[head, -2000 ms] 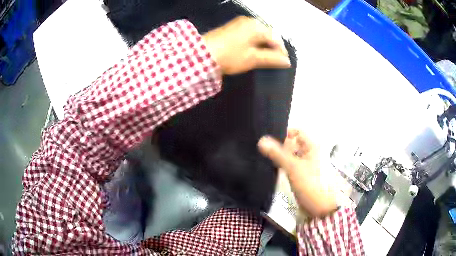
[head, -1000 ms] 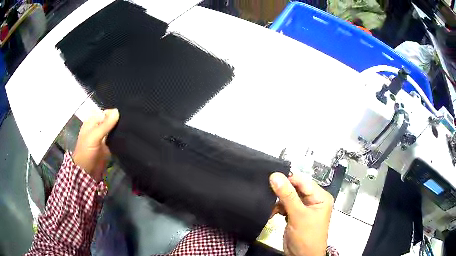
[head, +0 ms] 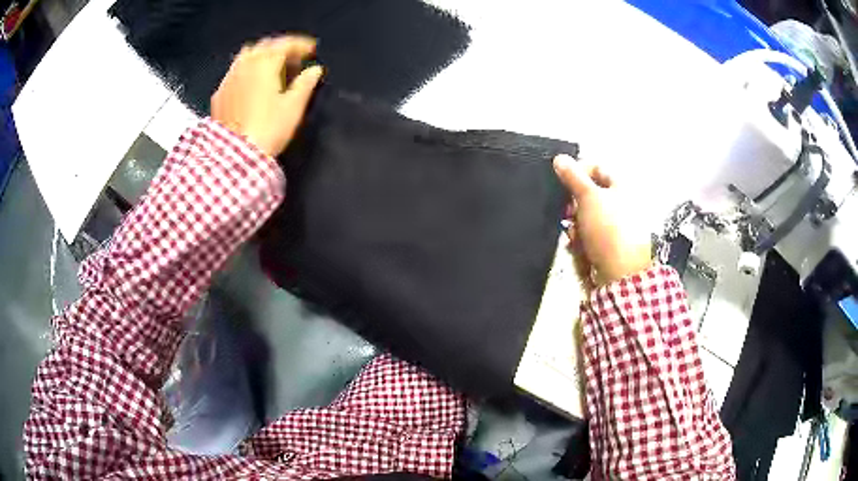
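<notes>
A black fabric panel (head: 423, 235) hangs between my two hands over the table's near edge, with a darker band along its top edge. My left hand (head: 268, 94) grips its upper left corner. My right hand (head: 602, 211) pinches its upper right corner between thumb and fingers. The black mesh panel stack (head: 357, 47) with frayed edges lies beyond, on the white table. The sewing machine (head: 753, 150) stands to the right of my right hand, and its needle area is apart from the held panel.
The white table (head: 555, 75) has a curved far edge. A blue bin (head: 696, 23) is behind it. Black strips (head: 776, 348) hang right of the machine. Thin blue-handled snips (head: 824, 440) show at lower right. A whitish plastic sack (head: 212, 385) is below the table.
The panel was turned and held low in front of me; now both hands have raised it away from me and it hangs spread out. The view has shifted, so the stack appears higher.
</notes>
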